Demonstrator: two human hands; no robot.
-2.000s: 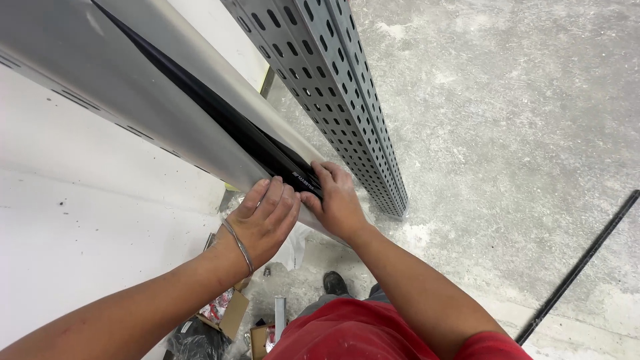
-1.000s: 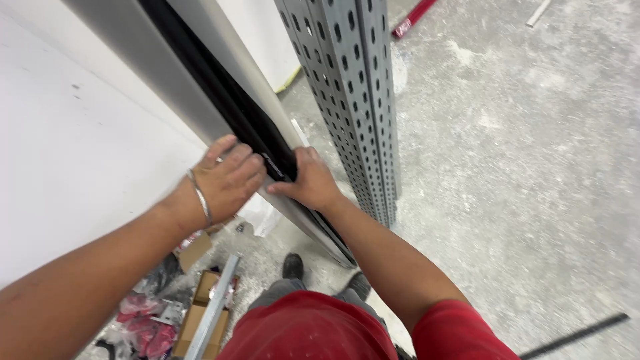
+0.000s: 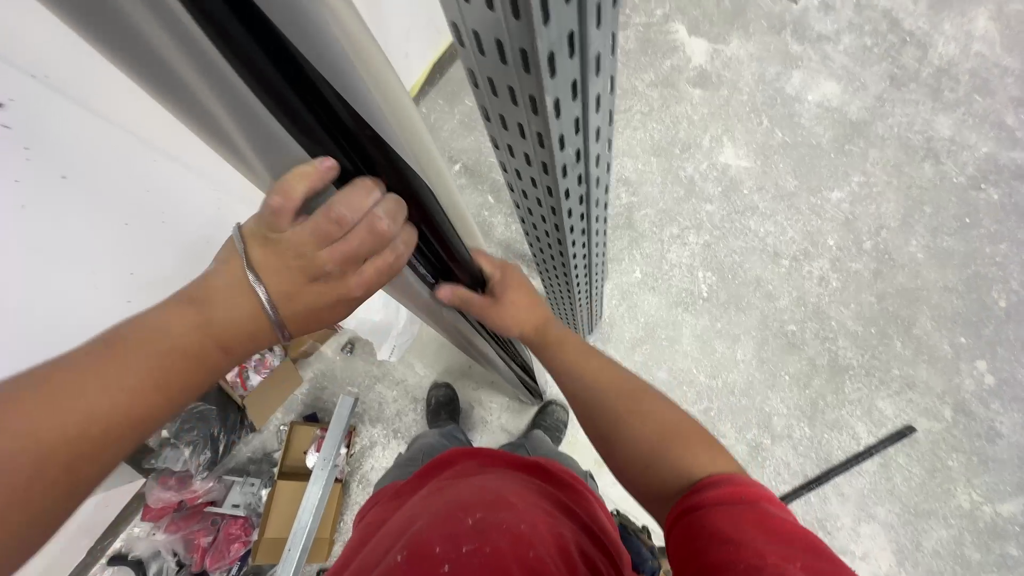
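A tall grey post (image 3: 232, 104) with rounded sides stands in front of me, slanting across the view down to the floor by my boots. Black cables or sleeving (image 3: 352, 144) run lengthwise in its open channel. The back of my left hand (image 3: 332, 240) shows, its fingers curled over the post's near edge and the black bundle; what its fingertips hold is hidden. Lower down, my right hand (image 3: 500, 296) grips the far edge, its thumb pressed on the black bundle and its fingers behind the edge.
Slotted grey metal channels (image 3: 552, 144) stand upright just right of the post. A white wall (image 3: 88, 184) is at left. Open cardboard boxes (image 3: 276, 512), a metal bar (image 3: 320, 488) and bagged parts (image 3: 192, 520) lie at lower left. A black rod (image 3: 848, 462) lies on the floor at right.
My hands were close together on the post two seconds ago; now they are farther apart, the left higher. More of the black bundle shows below my right hand. The view has shifted.
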